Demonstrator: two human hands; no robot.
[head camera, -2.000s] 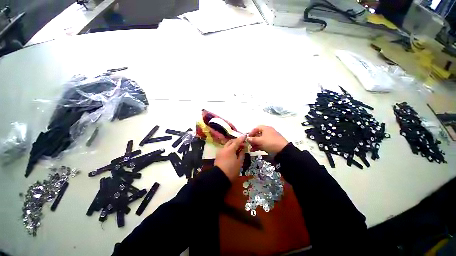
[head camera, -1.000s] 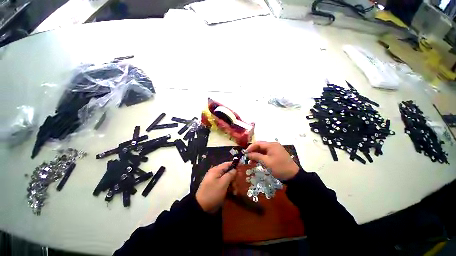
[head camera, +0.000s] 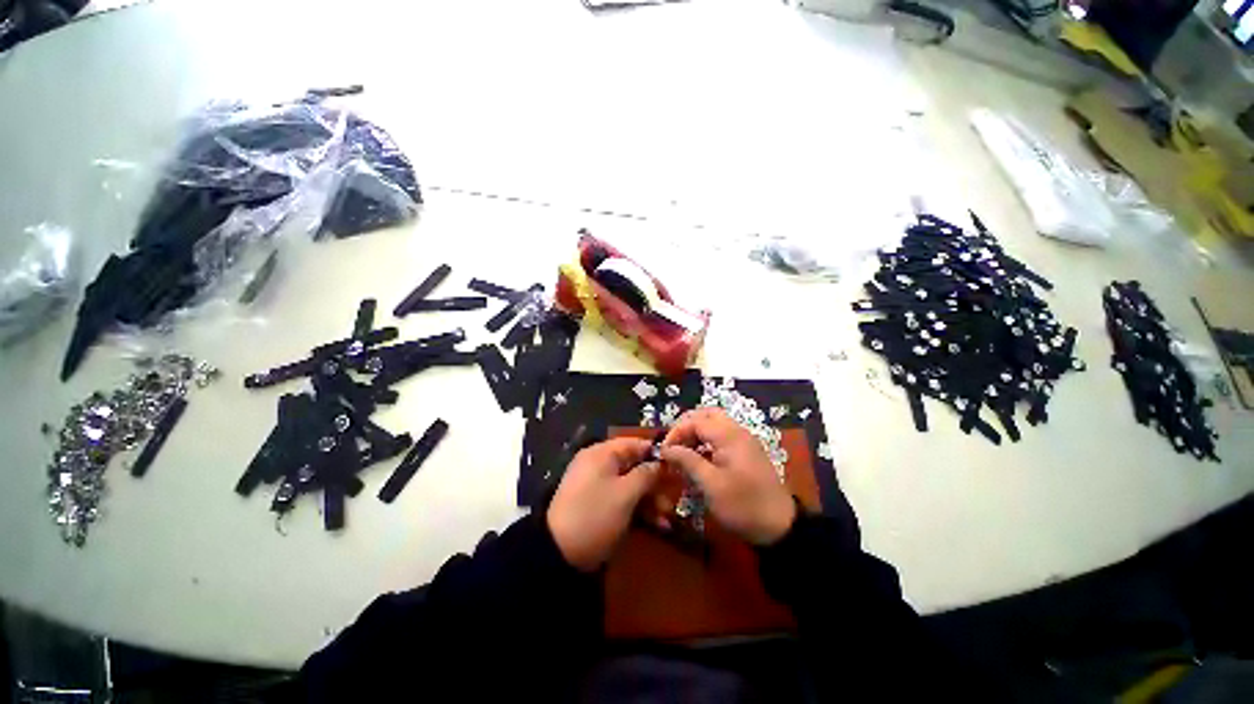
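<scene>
My left hand (head camera: 601, 501) and my right hand (head camera: 732, 476) meet over the reddish-brown mat (head camera: 701, 591), fingertips together. A small dark piece shows between the fingertips, mostly hidden; it looks like a black tab, which my left hand held a second ago. What the right fingers pinch is too small to tell. Silver washers (head camera: 750, 413) lie behind and under my right hand, on the brown mat and the black base mat (head camera: 550, 413). Other black tabs (head camera: 310, 447) lie in a loose pile left of the mats.
A red and yellow tape dispenser (head camera: 646, 310) stands behind the mats. Shiny silver pieces (head camera: 96, 440) lie far left, below a clear bag of black strips (head camera: 248, 193). Two piles of tabs with silver dots (head camera: 963, 330) lie right. A white packet (head camera: 1045, 186) lies upper right.
The view has shifted, so the table's things sit higher. My hands have come back together over the mat, lower relative to the dispenser. The washers are more spread out.
</scene>
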